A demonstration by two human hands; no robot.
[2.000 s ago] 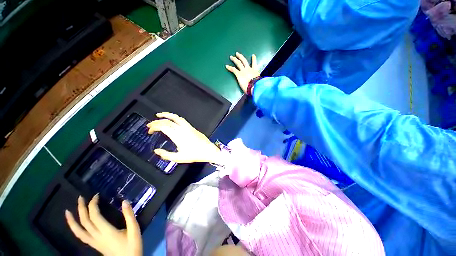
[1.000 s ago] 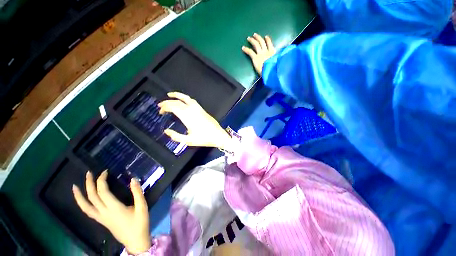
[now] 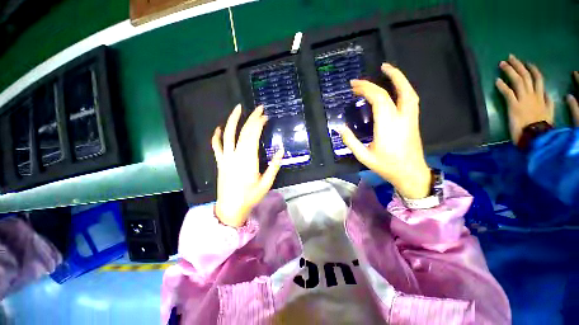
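Observation:
A black foam tray [image 3: 435,82] lies on the green bench, with smartphones in its two middle pockets and its outer pockets empty. The left smartphone [image 3: 276,95] and the right smartphone [image 3: 339,79] show dark screens with rows of small text and glare near the lower ends. My left hand [image 3: 243,162] is over the left phone's lower left side, fingers apart, holding nothing. My right hand [image 3: 393,130] is over the right phone's right side, fingers spread, holding nothing. The fingers hide parts of both screens; whether they touch the glass I cannot tell.
Another black tray [image 3: 114,108] with several phones lies at the left. A white tab [image 3: 296,42] is at my tray's far edge. Another person's hand [image 3: 524,95] rests on the bench at the right, with a blue sleeve [image 3: 559,168]. A pink sleeve [image 3: 25,254] shows lower left.
The view has turned and shifted left, so the tray lies nearly level and the left tray shows. Green blocks now show on both screens. My hands remain over the phones.

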